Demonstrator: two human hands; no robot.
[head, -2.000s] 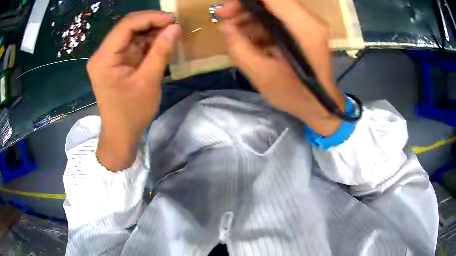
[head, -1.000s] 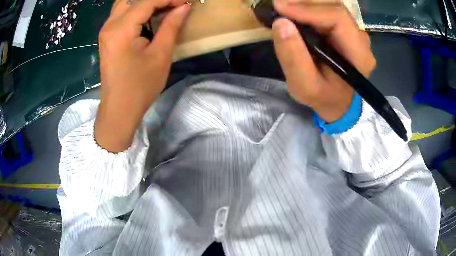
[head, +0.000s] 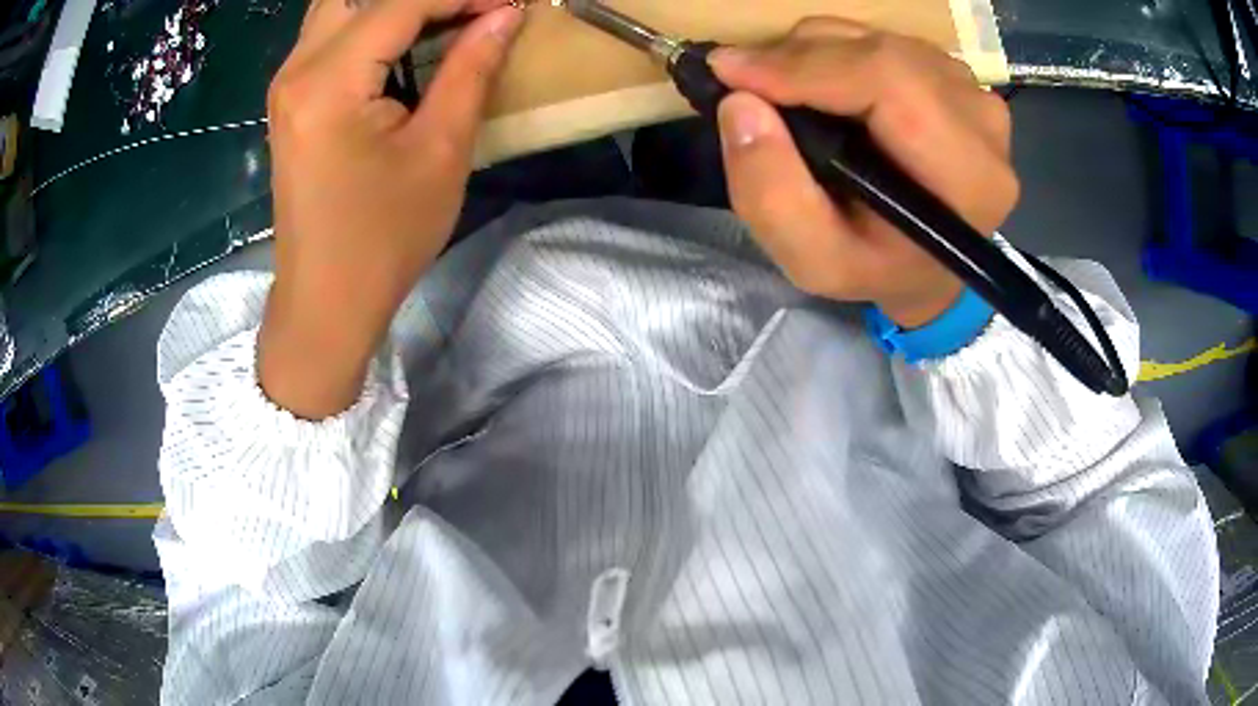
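My right hand (head: 876, 166) holds a black soldering iron (head: 952, 248) like a pen. Its metal barrel points up and left, and the tip is at the top edge over the tan work board (head: 649, 58). My left hand (head: 370, 179) is at the board's left side, with thumb and index finger pinched around something tiny (head: 519, 4) close to the iron's tip. The item is too small and cut off by the top edge to name surely. Part of the left fingers is also cut off there.
A loose pile of small white and reddish components (head: 168, 58) lies on the dark green mat (head: 138, 193) at left. A white strip (head: 62, 62) is at upper left. A thin pale solder wire (head: 166, 135) runs across the mat. Blue stands (head: 1186, 207) are at right.
My right hand has moved right and a little down from two seconds ago, and the iron now points up-left with its tip near my left fingers. The view has shifted, showing less of the board.
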